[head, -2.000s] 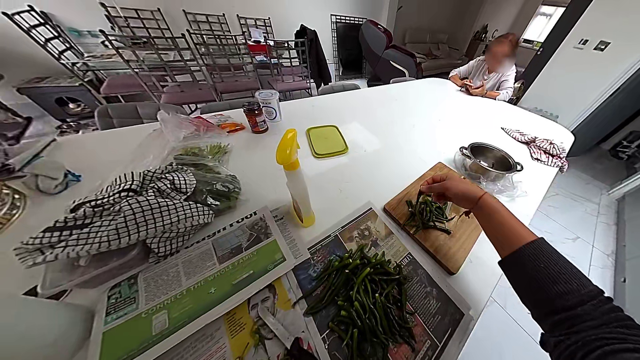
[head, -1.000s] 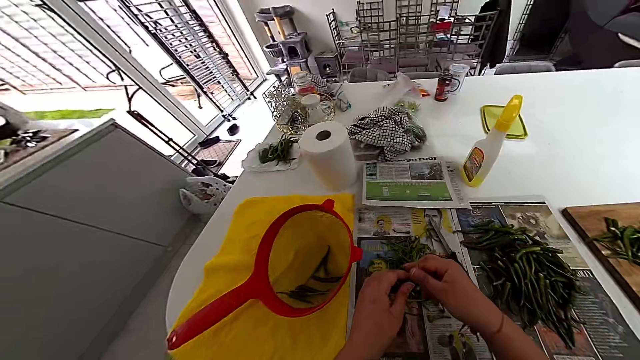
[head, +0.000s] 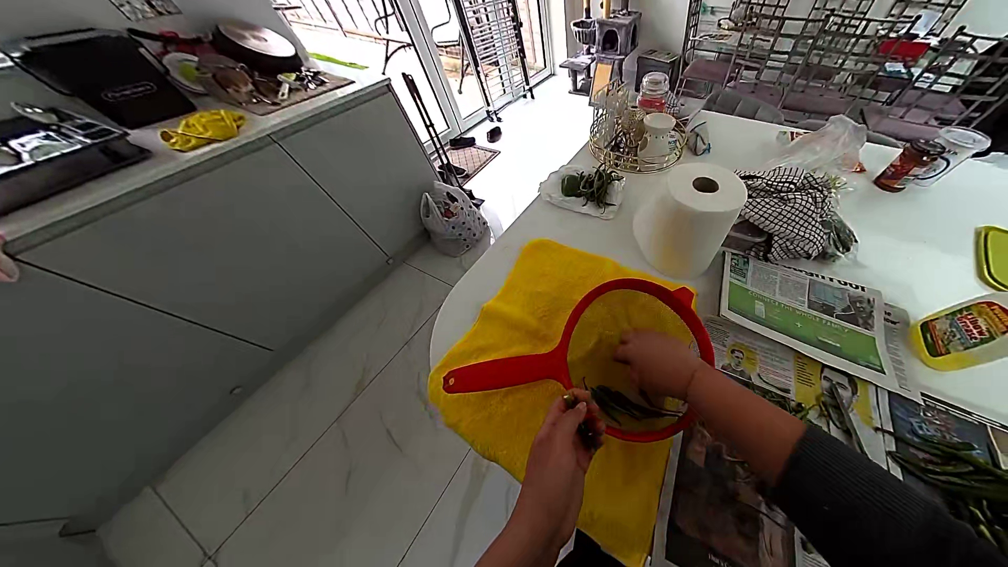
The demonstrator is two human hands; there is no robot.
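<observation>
A red-rimmed mesh strainer (head: 504, 372) lies on a yellow cloth (head: 488, 425) at the table's corner. Several green chillies (head: 622, 403) rest in the lower part of its mesh. My right hand (head: 657, 364) reaches down into the strainer; its fingertips are partly hidden, and whether they hold anything does not show. Just outside the near rim, my left hand (head: 565, 433) is closed on a few dark green chillies (head: 584, 429). A large pile of green chillies (head: 957, 472) lies on newspaper at the right edge. Scissors (head: 843, 417) lie on the newspaper, partly blurred.
Behind the strainer stands a paper towel roll (head: 693, 224), with a small tray of green vegetables (head: 587, 189) to its left. A checked cloth (head: 783, 209), a jar (head: 909, 165) and a yellow spray bottle (head: 961, 335) are farther right. A grey counter (head: 181, 228) stands across the floor.
My right hand has moved from beside my left hand over the newspaper into the strainer. My left hand is now at the strainer's near rim. The view has swung far left.
</observation>
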